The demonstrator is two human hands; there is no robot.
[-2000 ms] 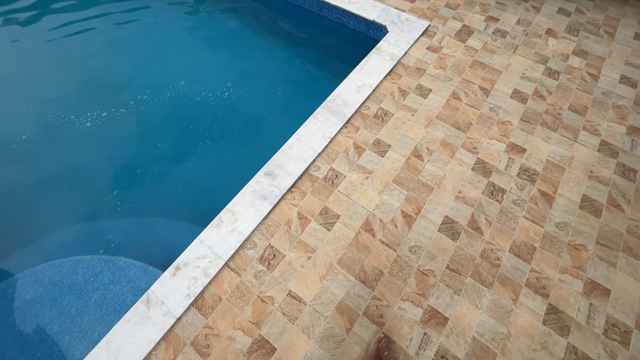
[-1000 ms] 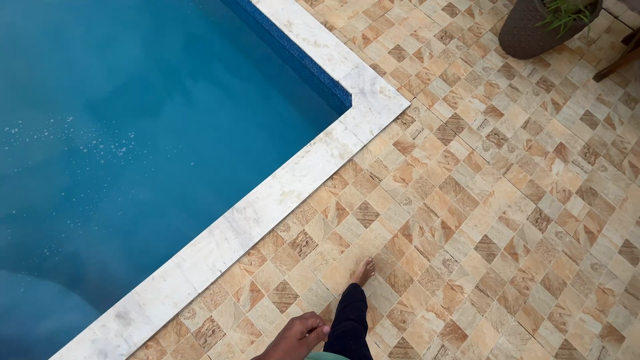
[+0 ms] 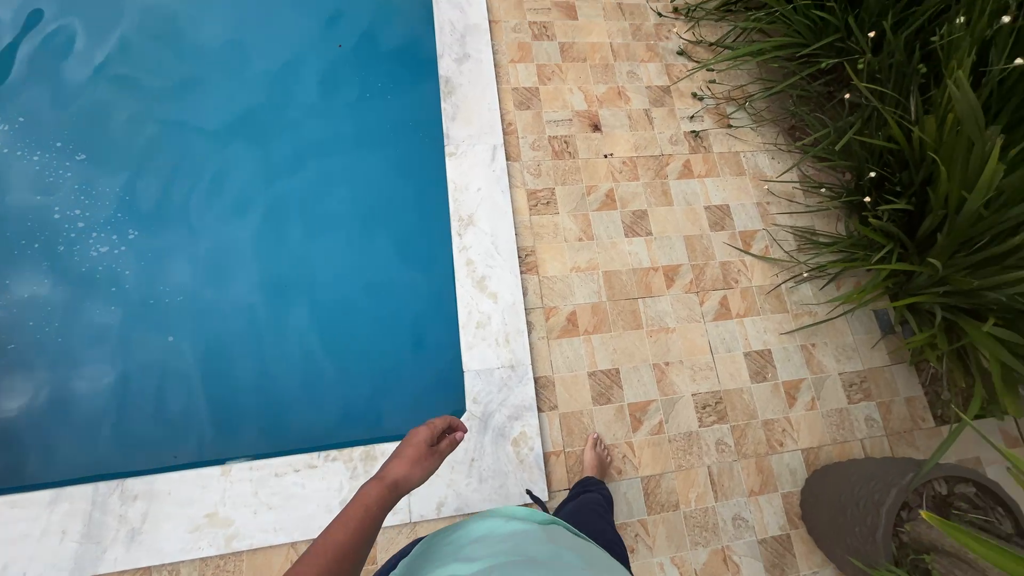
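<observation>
My left hand [image 3: 422,454] hangs above the inner corner of the pool's white marble coping [image 3: 500,432], its fingers loosely curled inward. Nothing shows in it, though the palm side is mostly hidden. Beyond it lies the blue pool water [image 3: 280,240], with small bubbles at the left. My right hand is out of view. Below are my light green shirt [image 3: 512,548], dark trousers [image 3: 594,516] and one bare foot [image 3: 596,458] on the patterned tile floor [image 3: 664,320].
Long-leaved green plants [image 3: 944,184] with small white flowers spread over the tiles at the right. A dark round planter [image 3: 848,512] stands at the lower right. The pool's edge runs forward and to the left of my body.
The view has swung round the pool's corner, bringing the leafy plants into sight. My left hand, absent two seconds ago and low in the frame one second ago, now shows with its forearm.
</observation>
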